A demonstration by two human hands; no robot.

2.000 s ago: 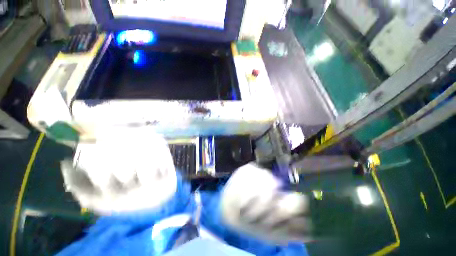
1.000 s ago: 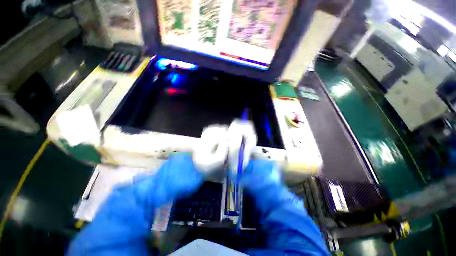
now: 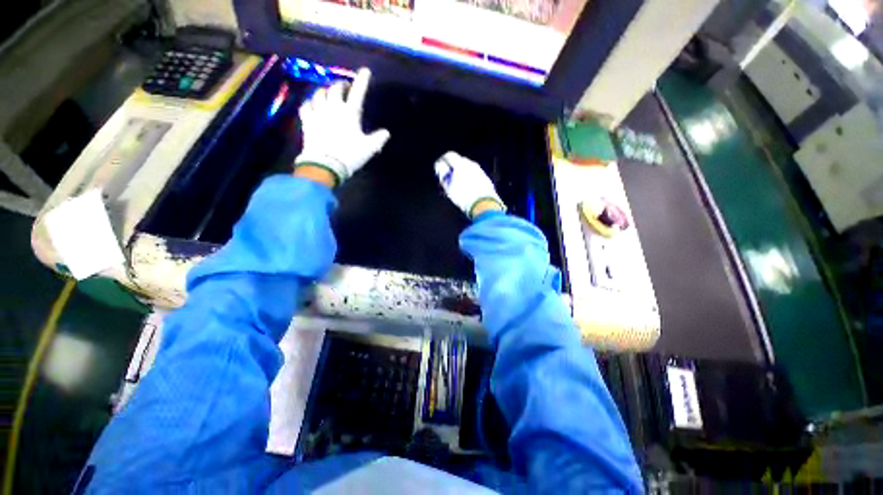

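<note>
The AOI machine's cream front edge point(image 3: 387, 292) crosses the view below its dark opening. My left hand point(image 3: 339, 126), in a white glove, is over the back left of the opening, fingers spread and holding nothing visible. My right hand point(image 3: 467, 181), also white-gloved, is over the right part of the opening with its fingers curled. A small bit of blue, seemingly the marker pen point(image 3: 445, 175), shows at its fingers; the rest is hidden. No circuit board can be made out in the dark opening.
The monitor point(image 3: 465, 43) stands behind. A calculator point(image 3: 189, 72) and white paper point(image 3: 85, 234) lie left. A green pad point(image 3: 588, 142) and red knob point(image 3: 610, 217) are right, beside the conveyor point(image 3: 683, 232). The keyboard point(image 3: 363, 387) and pen tray point(image 3: 443, 377) are below.
My hands were together over the front edge with a blue pen; now they are apart and further forward over the opening. My left hand has opened. The view has shifted.
</note>
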